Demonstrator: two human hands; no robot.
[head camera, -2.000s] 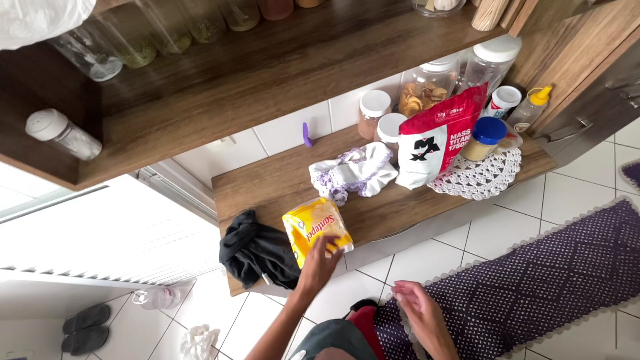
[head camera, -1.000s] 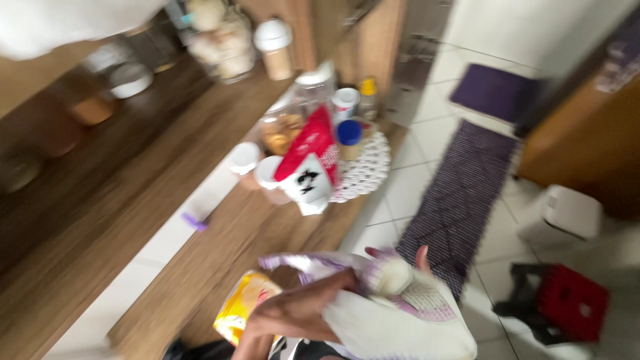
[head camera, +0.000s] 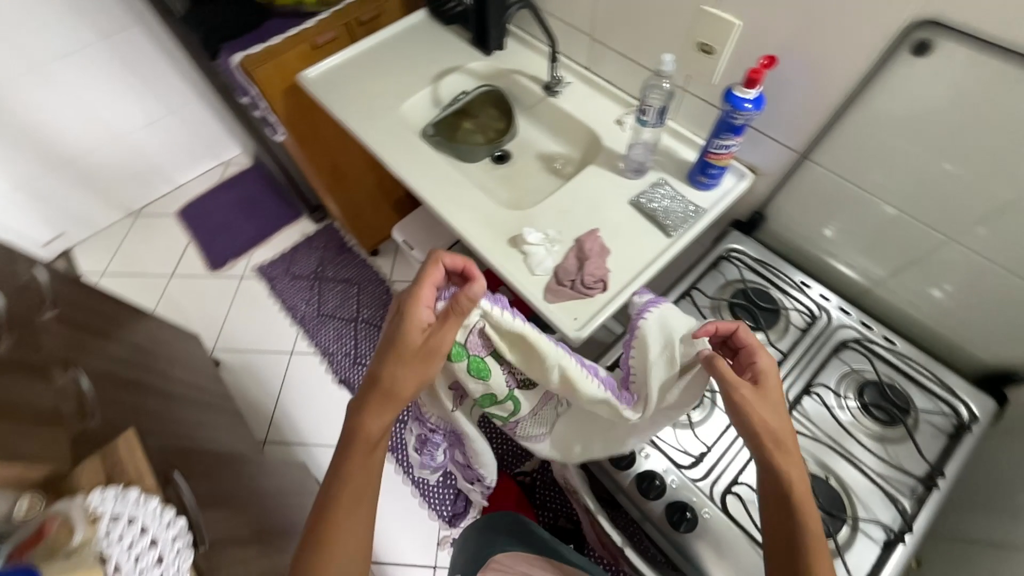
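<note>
A white dish towel (head camera: 584, 416) with purple crocheted edging and a printed or painted pattern of green leaves hangs between my two hands. My left hand (head camera: 428, 328) pinches its edge at the upper left, thumb against fingers. On the other side my right hand (head camera: 740, 372) holds the cloth between thumb and fingertips. The towel sags in the middle, partly in front of the gas stove (head camera: 800, 400), and its lower left part hangs over the purple rug (head camera: 336, 296).
A white sink counter (head camera: 360, 72) holds a pot (head camera: 472, 124) in its basin, a clear bottle (head camera: 650, 120), a blue cleaner bottle (head camera: 726, 132), a silvery sponge (head camera: 667, 206), a pink cloth (head camera: 582, 268) and a crumpled white cloth (head camera: 538, 250). A wooden cabinet (head camera: 72, 360) stands left.
The view has swung from the wooden shelf to the sink and stove. The towel lay on the shelf two seconds ago; now both hands hold it spread. My left hand has let go of the yellow package.
</note>
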